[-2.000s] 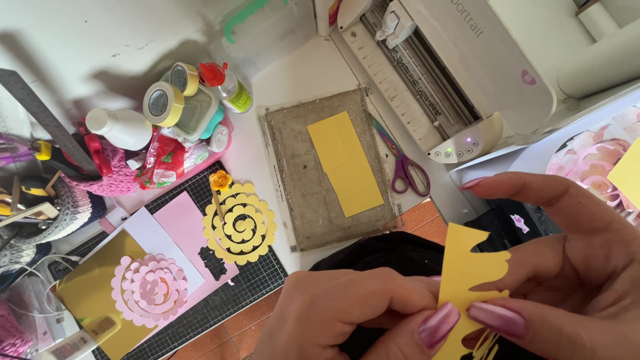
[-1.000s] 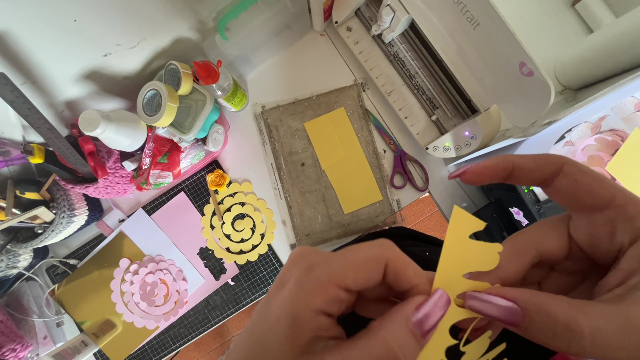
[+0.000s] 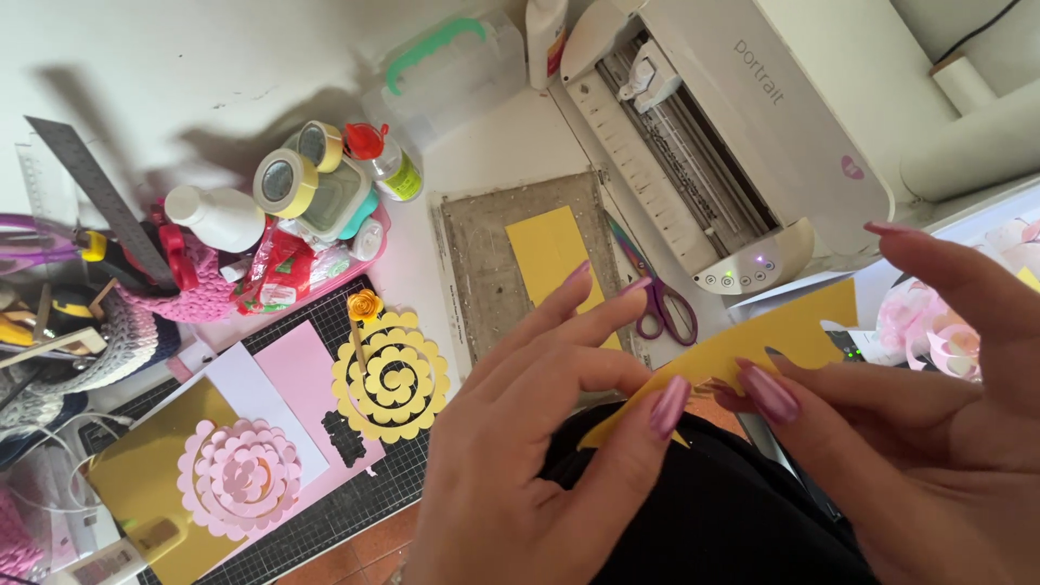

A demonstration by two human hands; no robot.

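Observation:
A cut strip of yellow cardstock with a notched edge is held between my two hands above my lap. My left hand pinches it with thumb and fingers near its lower left end. My right hand pinches it close by, thumb and index finger together, the index finger of the upper side raised. A small curled piece shows between the fingertips. On the desk lie a yellow scalloped paper spiral, a small orange-yellow paper rose at the end of a stick, and a pink scalloped paper spiral.
A yellow card lies on a grimy cutting mat, beside purple-handled scissors. The white cutting machine stands at upper right. Tape rolls, a glue bottle and a metal ruler are at left.
Both hands have moved up and left in the view. The yellow strip has turned from steeply upright to a slant toward the upper right. The left fingers now extend over the yellow card.

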